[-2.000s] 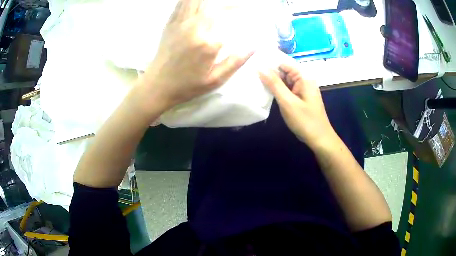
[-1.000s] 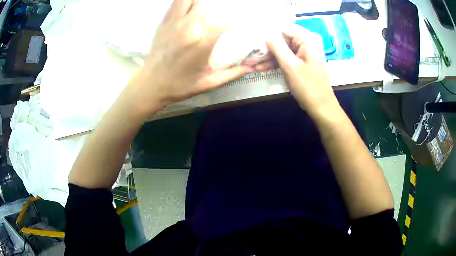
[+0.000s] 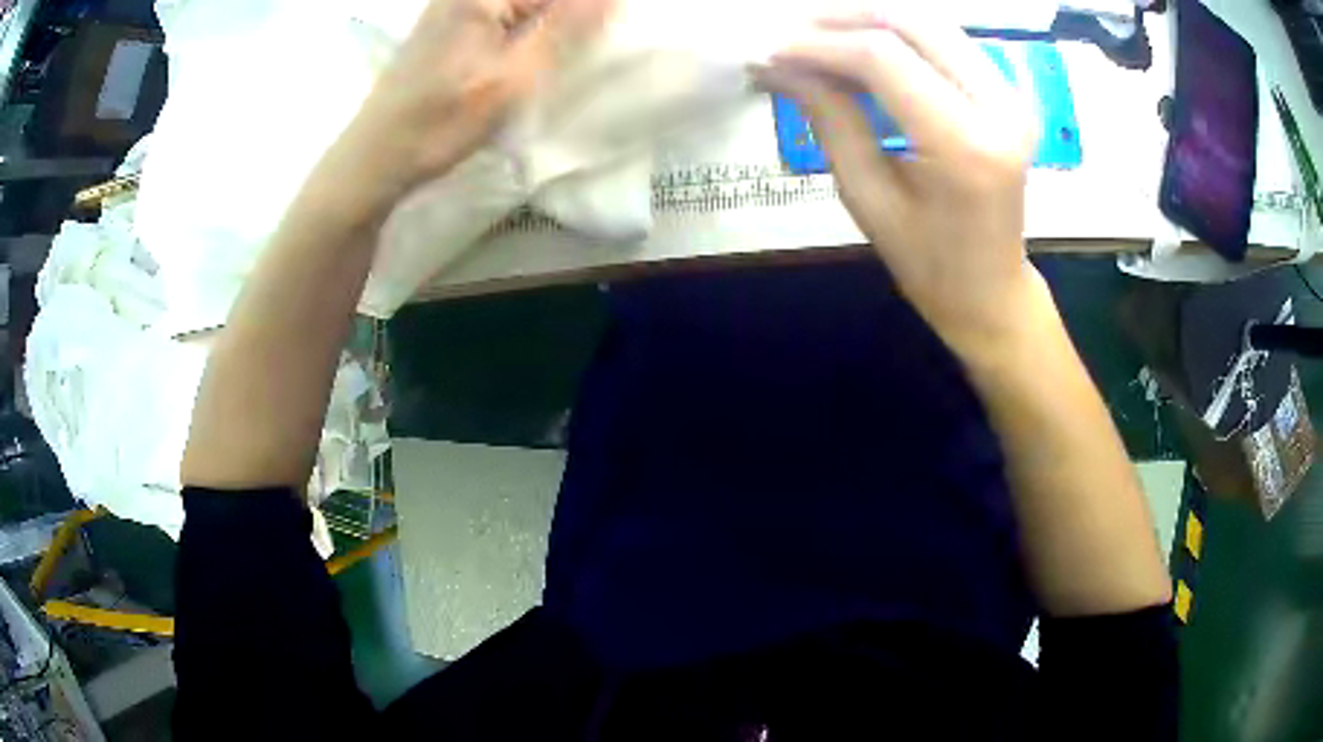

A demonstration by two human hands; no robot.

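Observation:
White cloth [image 3: 602,160] lies over the sewing table [image 3: 726,232], strongly overexposed, with a loose corner near the table's front edge. My left hand [image 3: 472,87] is at the top left of the table with its fingers closed on the cloth. My right hand [image 3: 929,160] is raised over the blue plate [image 3: 1056,109], its fingertips pinching the cloth's other end. The cloth stretches between both hands and is blurred. The sewing machine is not clearly visible.
A phone [image 3: 1212,131] and a thin green tool [image 3: 1294,145] lie at the right. Heaped white cloth [image 3: 109,392] hangs at the left. Black ruler marks run along the table front. A yellow-framed rack [image 3: 109,619] is at lower left, a cardboard box [image 3: 1280,449] at lower right.
My hands have moved apart, the left toward upper left and the right outward. The cloth's near part, earlier bunched over the table edge, is now drawn between them. The whole view has shifted slightly.

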